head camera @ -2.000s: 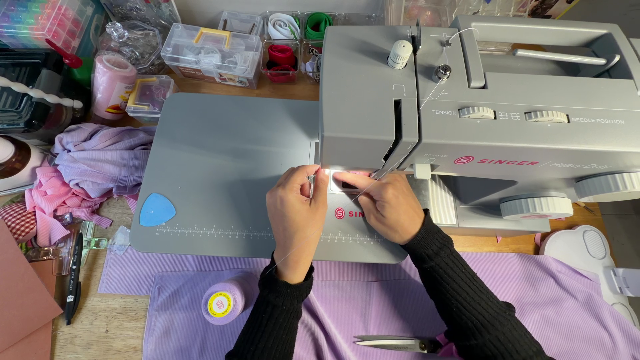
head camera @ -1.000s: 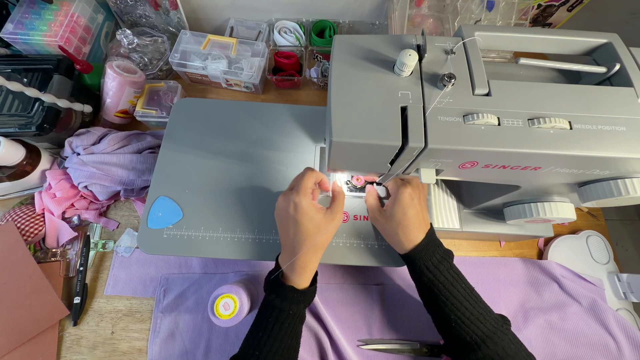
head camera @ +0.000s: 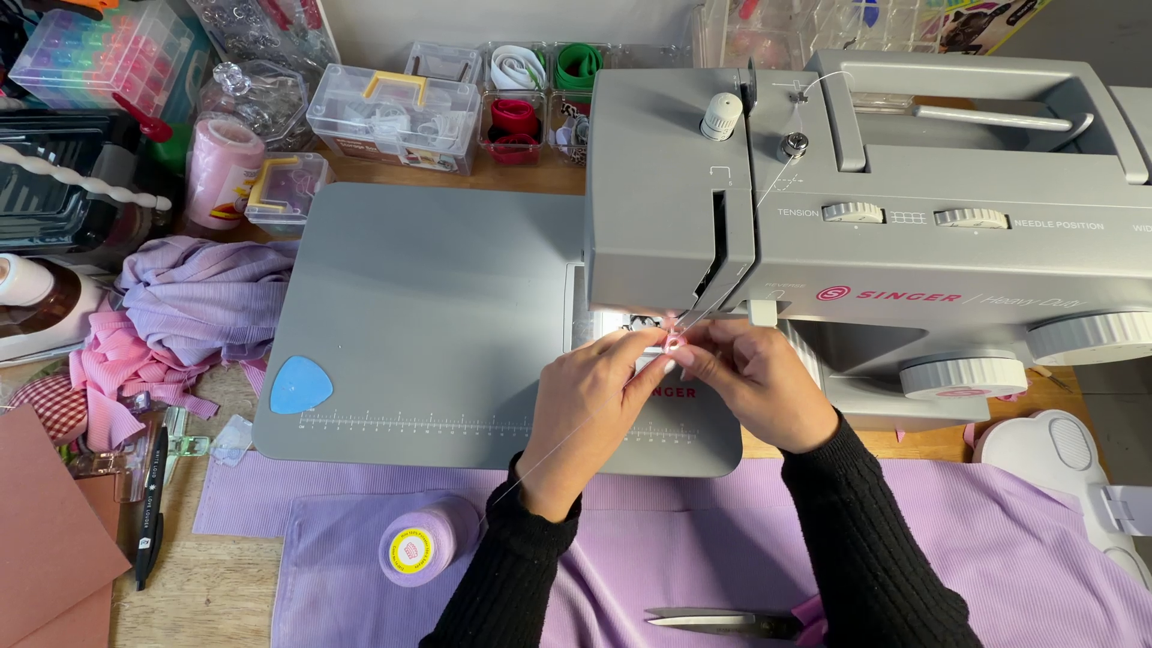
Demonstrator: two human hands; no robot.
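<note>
A small pink bobbin (head camera: 673, 342) is pinched between the fingertips of my left hand (head camera: 589, 405) and my right hand (head camera: 760, 373), just in front of the needle area. Both hands are over the extension table (head camera: 432, 297) of a grey Singer sewing machine (head camera: 666, 198). Thin thread runs from the machine's upper guides down to my fingers. Another strand crosses my left wrist toward a lilac thread cone (head camera: 418, 549) lying on purple ribbed fabric (head camera: 666, 558). The presser foot and needle are mostly hidden by my hands.
Scissors (head camera: 711, 621) lie on the fabric below my forearms. A blue tailor's chalk (head camera: 301, 385) rests on the table's left corner. Fabric scraps (head camera: 211, 297), a black pen (head camera: 151, 504) and clear plastic boxes (head camera: 396, 117) stand or lie to the left and behind. A white device (head camera: 1044, 450) is at right.
The pink bobbin was near the presser foot a second ago; now it is between both hands' fingertips. My hands have come together.
</note>
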